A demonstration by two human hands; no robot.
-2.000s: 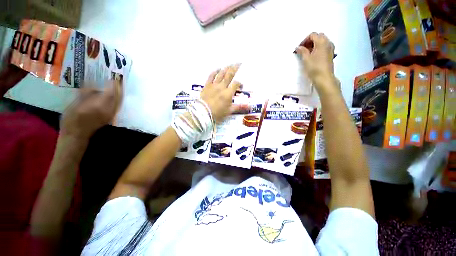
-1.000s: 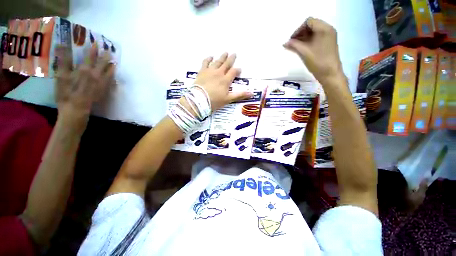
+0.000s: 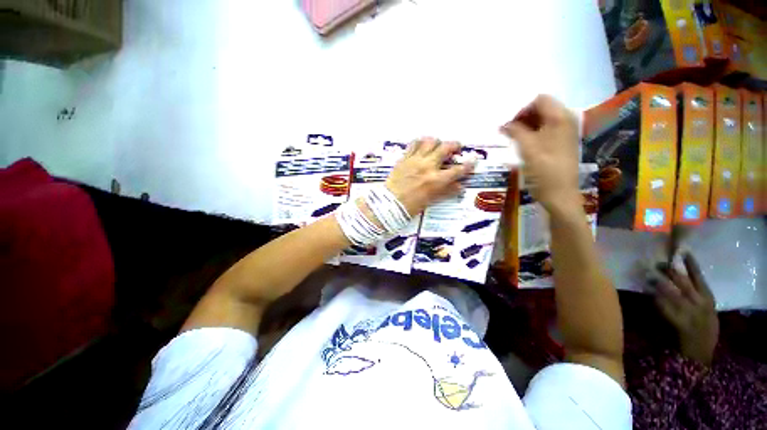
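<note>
Several hang-tab cartons [image 3: 458, 239] lie side by side in a row at the table's near edge, white backs up with orange cable and black plug pictures. My left hand [image 3: 427, 178], with several white bands [image 3: 372, 216] round the wrist, rests with spread fingers on the upper part of the middle cartons. My right hand [image 3: 547, 147] is raised over the right end of the row, blurred, with thumb and fingertips pinched together. Whether something tiny is between the fingertips cannot be told. My right forearm hides part of the rightmost carton [image 3: 534, 245].
Orange-yellow carton stacks [image 3: 702, 159] stand at right on the white table [image 3: 378, 84]. Another person's hand [image 3: 685, 298] is at the lower right. A pink item [image 3: 335, 10] lies at the far side, a brown shipping box [image 3: 59, 29] at far left. A red sleeve [image 3: 55, 269] is at left.
My left hand has moved right along the row. My right hand has come down closer to the cartons. The neighbour's hand and carton bundle at left are gone; a hand shows at lower right.
</note>
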